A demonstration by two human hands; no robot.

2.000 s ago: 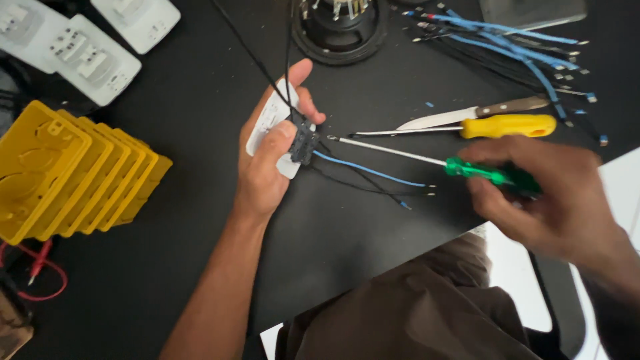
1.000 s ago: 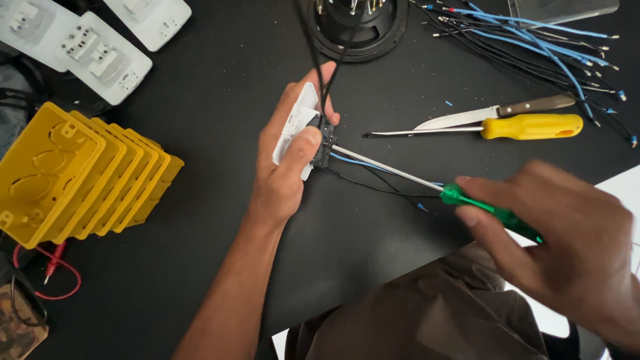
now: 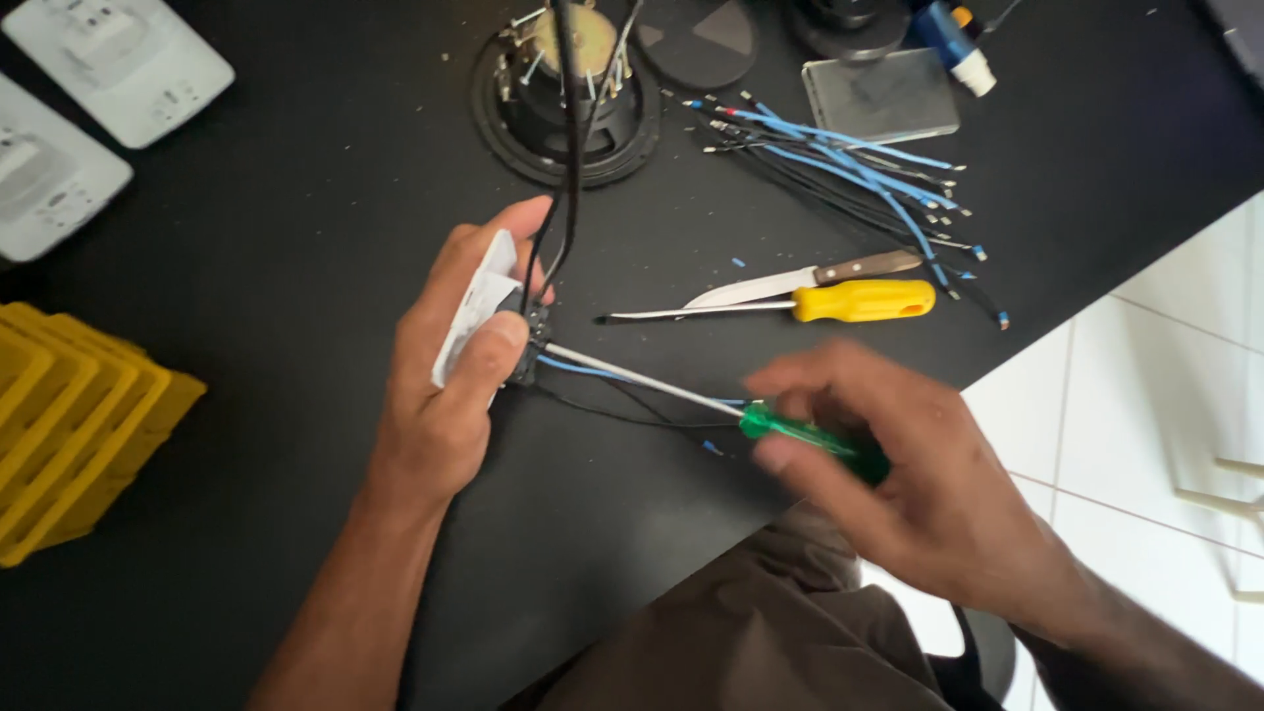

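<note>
My left hand (image 3: 449, 365) grips a white plastic faceplate (image 3: 474, 306) with a black terminal block (image 3: 533, 346) on its back, the thumb pressed on it. Black and blue wires (image 3: 583, 368) run out of the block, and black cables (image 3: 573, 148) rise from it past the frame's top. The tip of a green-handled screwdriver (image 3: 642, 378) meets the block's right side. Around its handle is my right hand (image 3: 869, 454), blurred, with thumb and forefinger spread a little and the handle end against the palm side. How firmly it holds the handle is hard to tell.
A yellow-handled screwdriver (image 3: 864, 301) and a wood-handled knife (image 3: 869, 265) lie beyond the right hand. Behind them are cut wires (image 3: 839, 163), a clear plastic piece (image 3: 881, 94) and a speaker (image 3: 568, 109). Stacked yellow boxes (image 3: 89, 425) and white faceplates (image 3: 118, 64) stand left.
The view has shifted to the right. The faceplate has tilted more edge-on since two seconds ago. The screwdriver tip, apart from the block then, has come to it, and the right fingers have loosened around the handle.
</note>
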